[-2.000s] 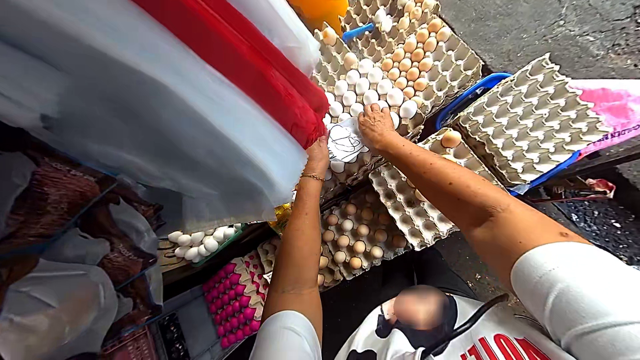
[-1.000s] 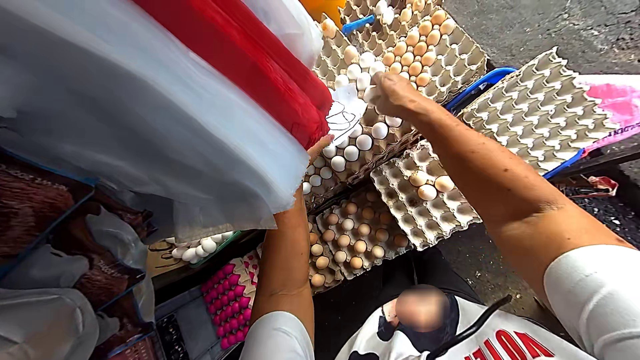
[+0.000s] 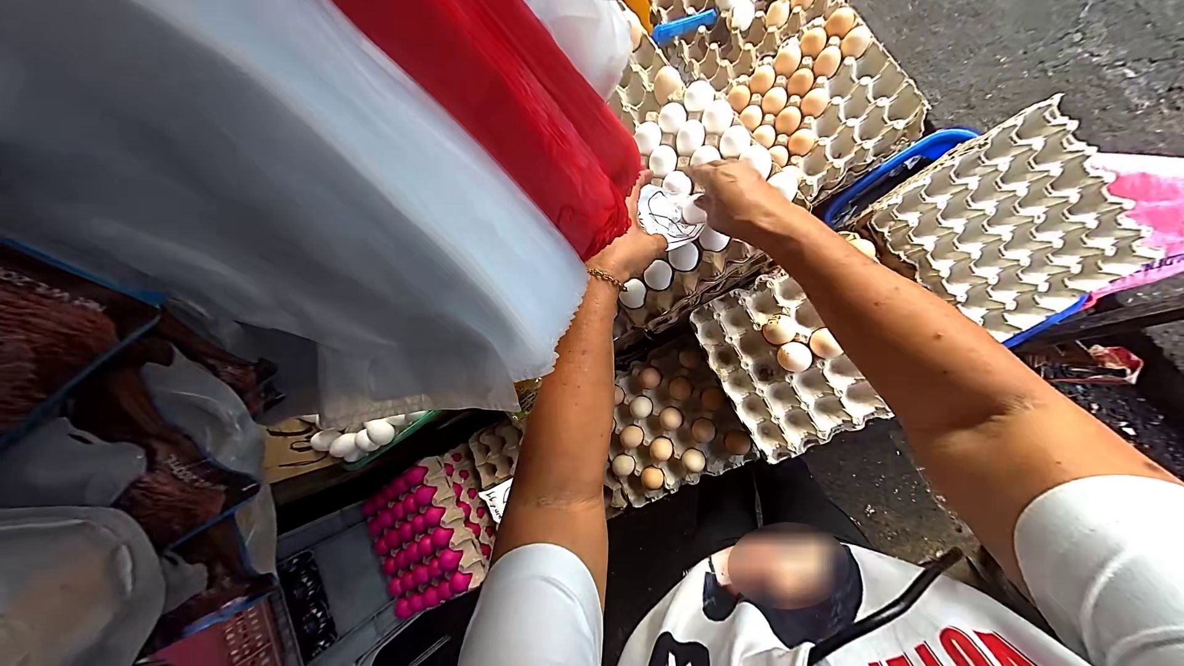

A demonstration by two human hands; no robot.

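My left hand (image 3: 636, 242), with a chain bracelet at the wrist, holds the edge of a small white paper sign (image 3: 668, 215) bearing writing, above a tray of white eggs (image 3: 690, 137). The red and white plastic bags partly hide this hand. My right hand (image 3: 740, 199) is at the right side of the sign, its fingers on a white egg (image 3: 694, 211). Brown eggs (image 3: 787, 119) fill part of a pulp tray behind. Below my right forearm, another pulp tray (image 3: 754, 370) holds several light brown eggs.
Hanging plastic bags (image 3: 481, 139) cover the upper left. Stacked empty pulp trays (image 3: 1013, 217) stand at the right by a blue basket rim (image 3: 888, 171). Pink eggs (image 3: 421, 536) and a tray of brown eggs (image 3: 661, 449) lie low. A person (image 3: 786, 564) is at the bottom.
My right hand has moved down from the upper white eggs to beside the sign. The sign, tilted up a second ago, now lies flatter over the eggs.
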